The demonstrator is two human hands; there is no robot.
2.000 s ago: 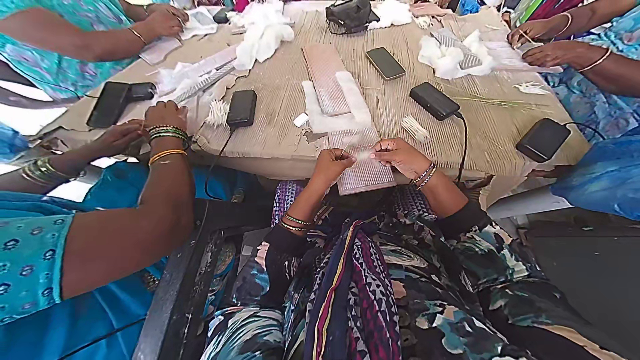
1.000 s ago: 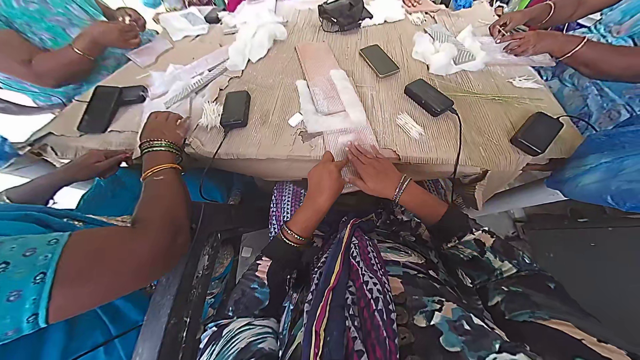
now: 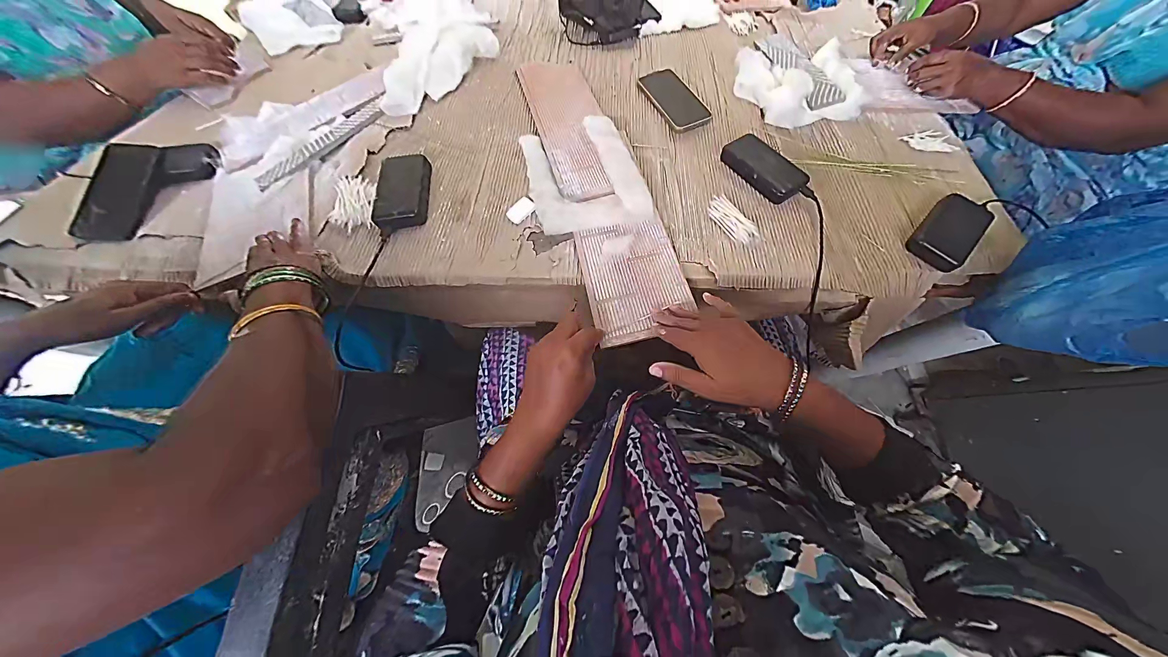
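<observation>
A pale pink ridged board [image 3: 630, 287] lies at the near table edge, its front end jutting over. My left hand [image 3: 563, 365] is at its lower left corner, fingers bent close together; whether they pinch the board is hidden. My right hand [image 3: 721, 356] rests with spread fingers on its lower right edge. White cotton wadding [image 3: 598, 214] lies over the far end of this board, and a second pinkish ridged board [image 3: 561, 119] sits on the wadding and reaches away from me. Beside the wadding is a small white piece [image 3: 521, 211].
A smartphone [image 3: 674, 99], a black corded box [image 3: 763, 168], another black box [image 3: 401, 192] and bundles of white sticks [image 3: 733, 220] lie around the boards. A co-worker's arm [image 3: 283, 283] reaches in at left; other people's hands work at the far left and right.
Two seconds ago both my hands held a bit of white material above the near board. One second ago they were together on that board; now they are apart at its corners.
</observation>
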